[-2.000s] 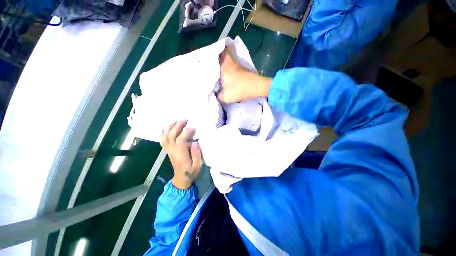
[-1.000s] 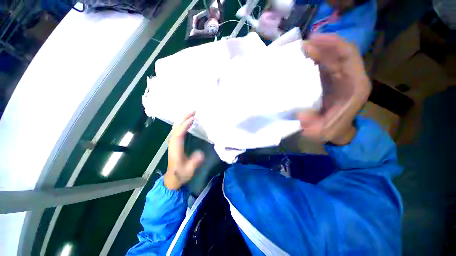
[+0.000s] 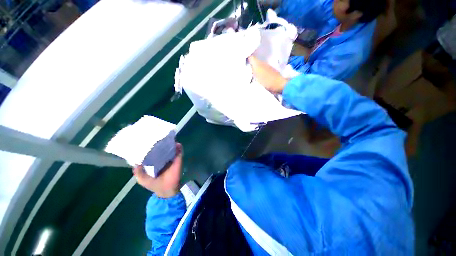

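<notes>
My left hand (image 3: 162, 175) holds a small white block (image 3: 142, 137) with a grey side, a small box or a stack of cards; I cannot tell which. It is above the dark green bench. My right hand (image 3: 267, 75) reaches into a large crumpled white bag (image 3: 217, 75), up and to the right of the block. My right fingertips are hidden by the bag, so their grip does not show. The bag and the block are apart.
A raised white shelf (image 3: 95, 55) runs along the left, with a pale frame bar (image 3: 75, 152) near my left hand. A person in a blue smock (image 3: 340, 52) is close behind the bag. Brown cartons (image 3: 405, 80) show at the right.
My left hand has left the bag's side and moved down-left, now with the white block in it. My right hand has gone from the bag's right side into it. The bag has shifted right.
</notes>
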